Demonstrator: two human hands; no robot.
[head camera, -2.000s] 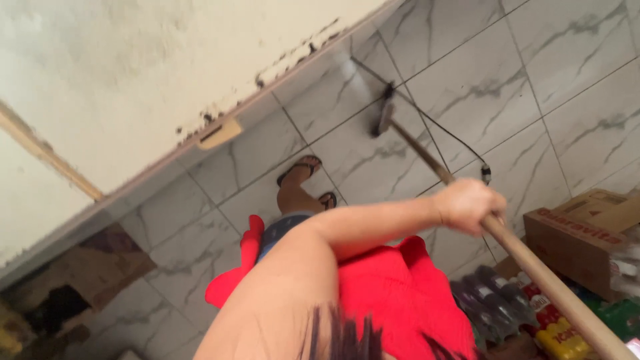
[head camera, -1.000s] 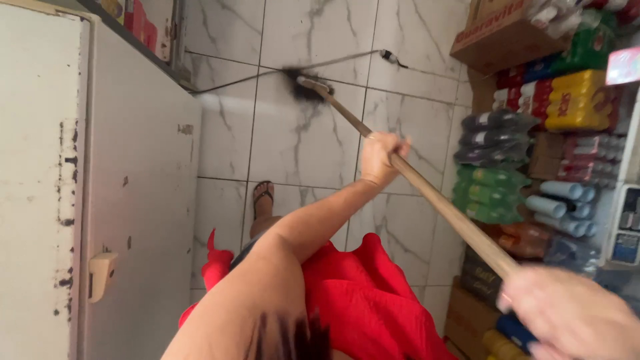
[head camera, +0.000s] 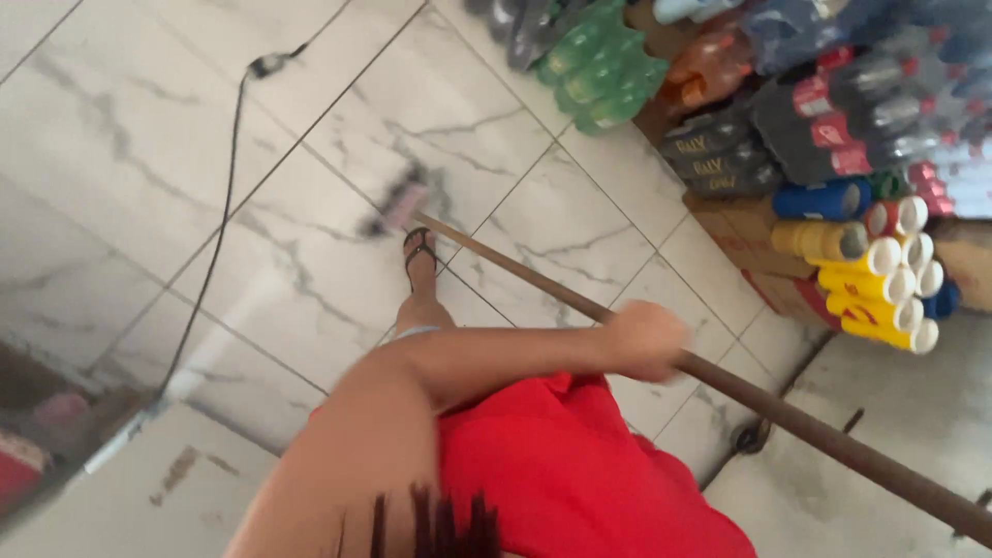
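My left hand (head camera: 645, 341), blurred, is closed around the wooden handle of a broom (head camera: 535, 277), about midway along what shows of it. From there the handle slopes up and left to the broom head (head camera: 399, 203), pinkish with dark bristles, which rests on the marbled floor tiles just above my sandalled foot (head camera: 420, 252). At the other end the handle runs out of the frame at the lower right. My right hand is out of view. A red garment covers my body below the arm.
A black cable with a connector (head camera: 271, 65) lies across the floor at left. Packs of green bottles (head camera: 604, 74), dark bottles and yellow tubes (head camera: 872, 298) are stacked at right, partly on cardboard boxes (head camera: 744, 232). A pale surface (head camera: 182, 473) stands at lower left.
The view has turned strongly. The broom head is now close to my foot, where a second ago it was farther off beside the cable. My right hand has left the view.
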